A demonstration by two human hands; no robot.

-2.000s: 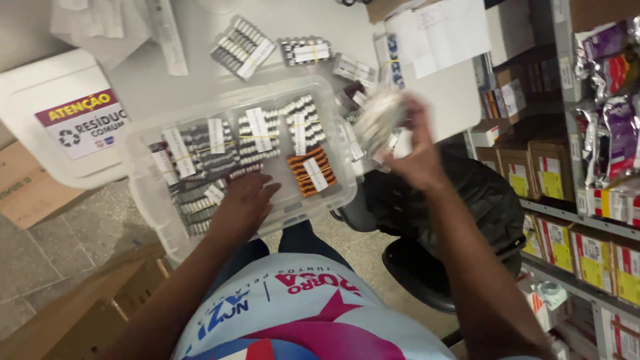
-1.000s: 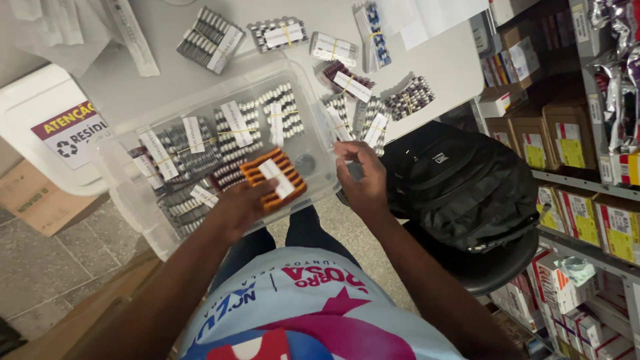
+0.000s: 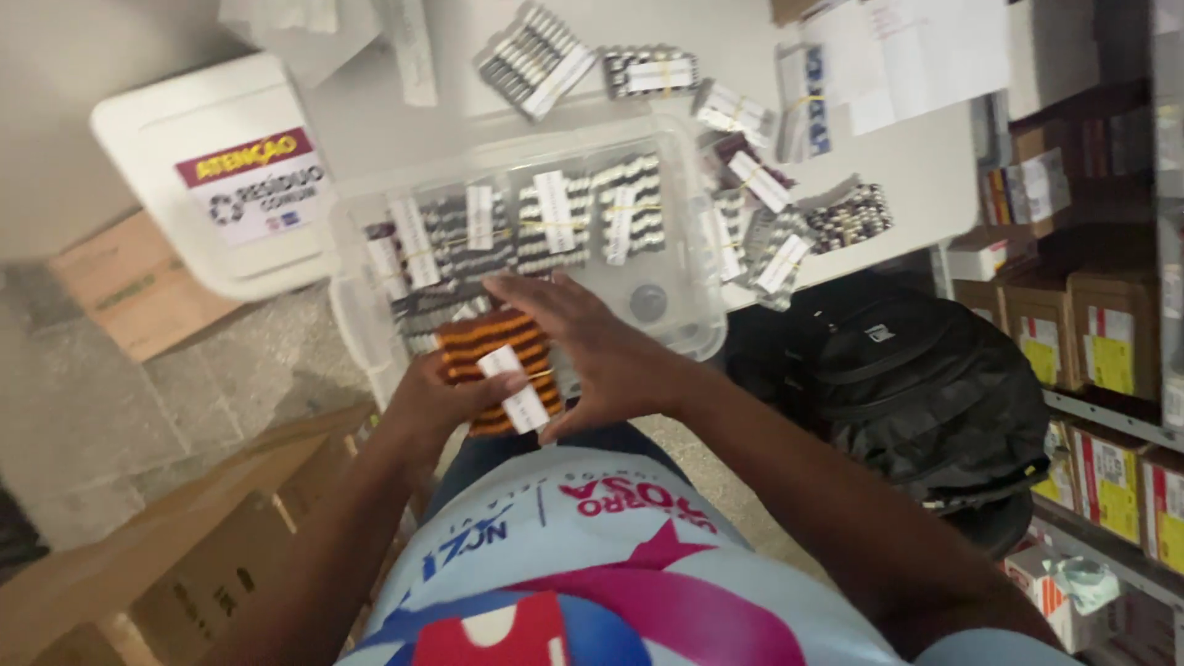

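Observation:
My left hand (image 3: 444, 398) grips a bundle of orange-and-black blister packs (image 3: 495, 356), its thumb over the white paper slip. Beside the bundle's right side, my right hand (image 3: 601, 356) is spread, fingertips near its upper and lower edges; whether they touch it is unclear. Both are over the near part of a clear plastic bin (image 3: 694, 305). Inside the bin stand banded bundles of silver and dark blister packs (image 3: 555, 217) with white slips. More banded blister packs (image 3: 536, 60) lie on the table beyond, and others (image 3: 777, 259) are at the bin's right.
A white bin lid (image 3: 250, 259) with a waste sign is at the left. White papers (image 3: 906, 65) lie on the grey table (image 3: 925, 176). A black backpack (image 3: 925, 388) rests on a chair below the table. Shelves with boxes (image 3: 1110, 342) stand right; cardboard boxes (image 3: 203, 555) are lower left.
The orange-and-black bundle, in the bin two seconds ago, is now held nearer my body. My right hand has moved from the bin's right side to beside the bundle.

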